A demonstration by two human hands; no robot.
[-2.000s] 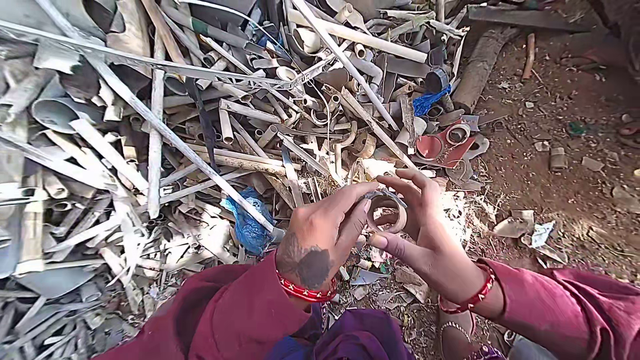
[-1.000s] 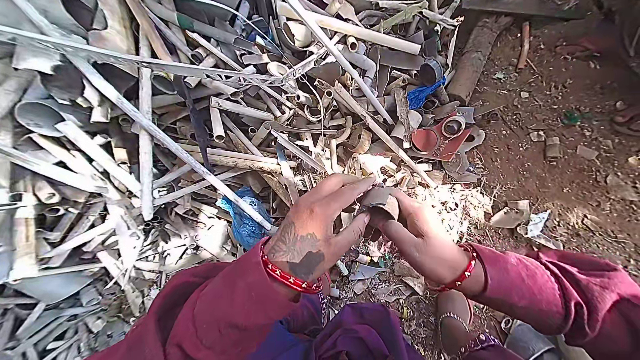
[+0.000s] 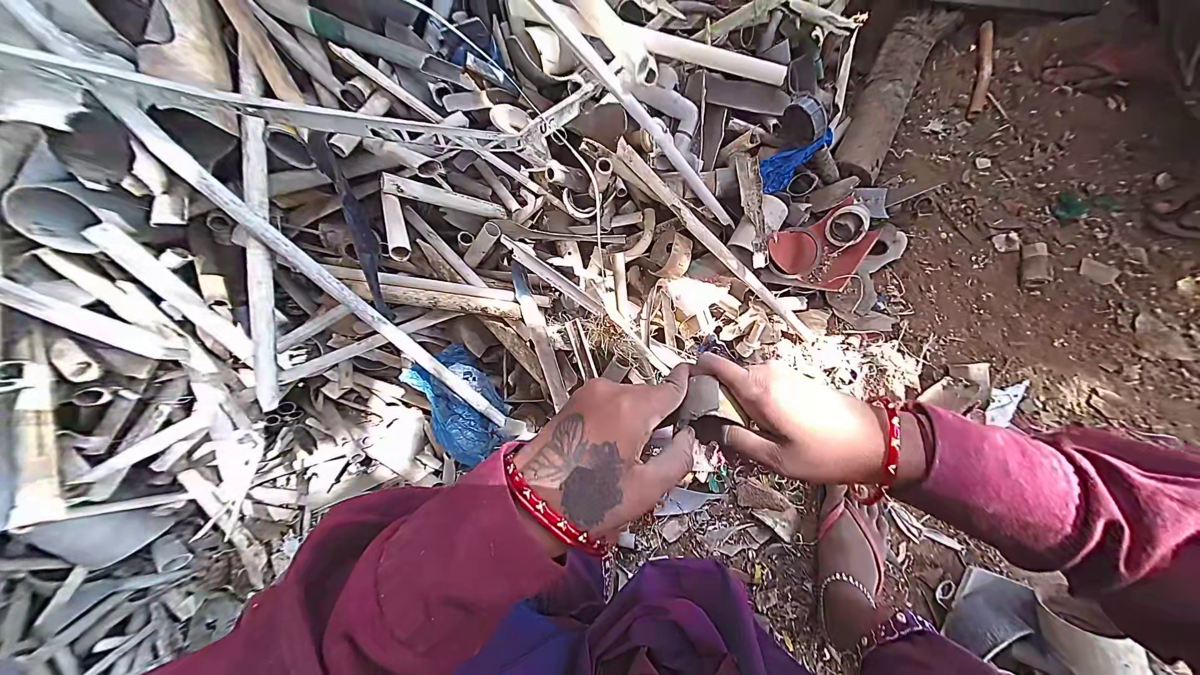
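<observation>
Between my two hands is a short grey pipe piece (image 3: 698, 398), pinched near its sides by the fingertips. My left hand (image 3: 614, 445), with a dark mark on its back and a red bangle at the wrist, grips it from the left. My right hand (image 3: 802, 417), partly in bright sunlight and also with a red bangle, holds the other side. Fingers cover much of the piece, so its full shape is hidden. Beneath and beyond both hands lie scraps of pipe and plastic.
A heap of pipe offcuts (image 3: 450, 295) spreads ahead and left. A long pale strip (image 3: 309, 267) crosses it. Blue plastic bags (image 3: 459, 403), a red pipe fitting (image 3: 825, 248) and a log (image 3: 891, 94) lie around. My sandalled foot (image 3: 848, 572) is below my right hand.
The pipe piece, its round opening facing up two seconds ago, has been turned between my hands and now shows its outer side. Both hands still hold it.
</observation>
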